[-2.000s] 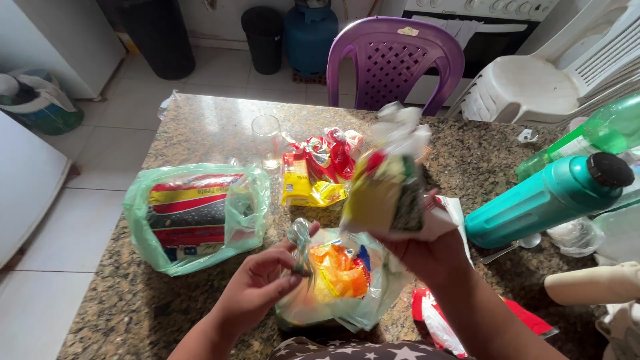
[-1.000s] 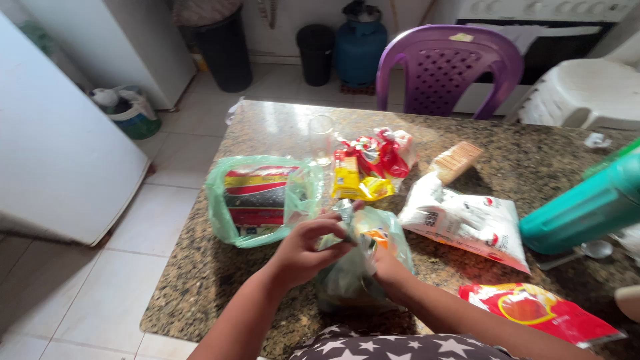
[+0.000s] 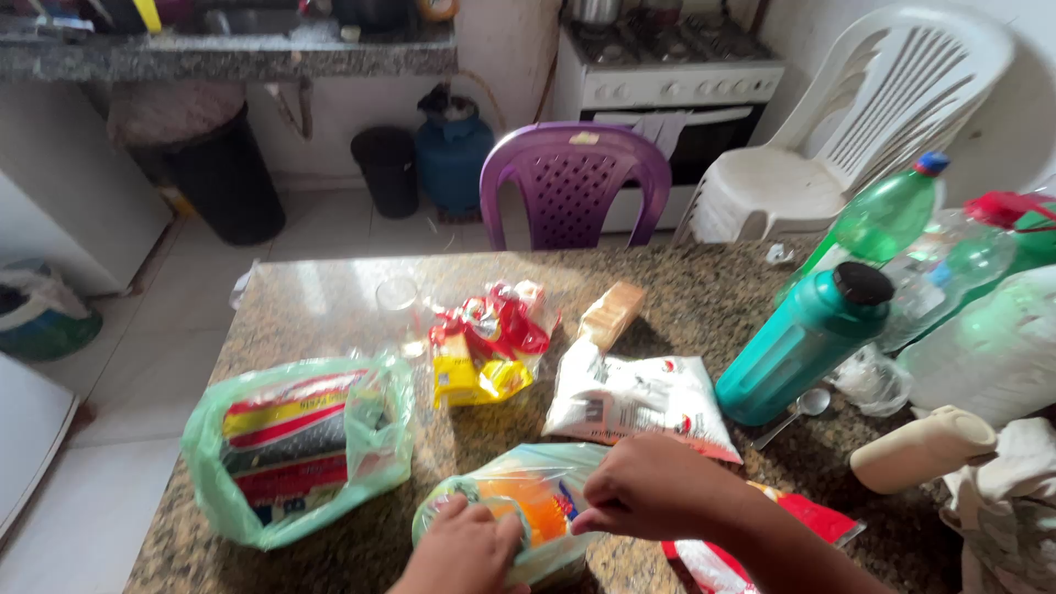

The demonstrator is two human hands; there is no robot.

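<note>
A translucent green plastic bag [image 3: 462, 487] with an orange package [image 3: 532, 505] inside lies at the table's near edge. My left hand [image 3: 470, 544] is on the bag's left side, fingers curled on the plastic. At the bag's right edge my right hand [image 3: 627, 487] pinches the film. To the left, another green bag [image 3: 206, 462] holds a dark, red and yellow package [image 3: 289, 441]. Beyond my hands lie a yellow packet [image 3: 458, 375], a crumpled red wrapper [image 3: 503, 322], a white printed package [image 3: 639, 396] and a brick-shaped tan packet [image 3: 612, 313].
On the right stand or lean a teal bottle [image 3: 804, 342], a green plastic bottle [image 3: 887, 214], a beige bottle [image 3: 920, 454] and a spoon [image 3: 796, 412]. A red packet [image 3: 813, 516] lies under my right forearm. A purple chair [image 3: 577, 181] stands behind the granite table [image 3: 330, 289].
The white and green package my right hand held two seconds ago is no longer in it. Both hands are now on the near bag, farther apart than a second ago. The view has tilted up.
</note>
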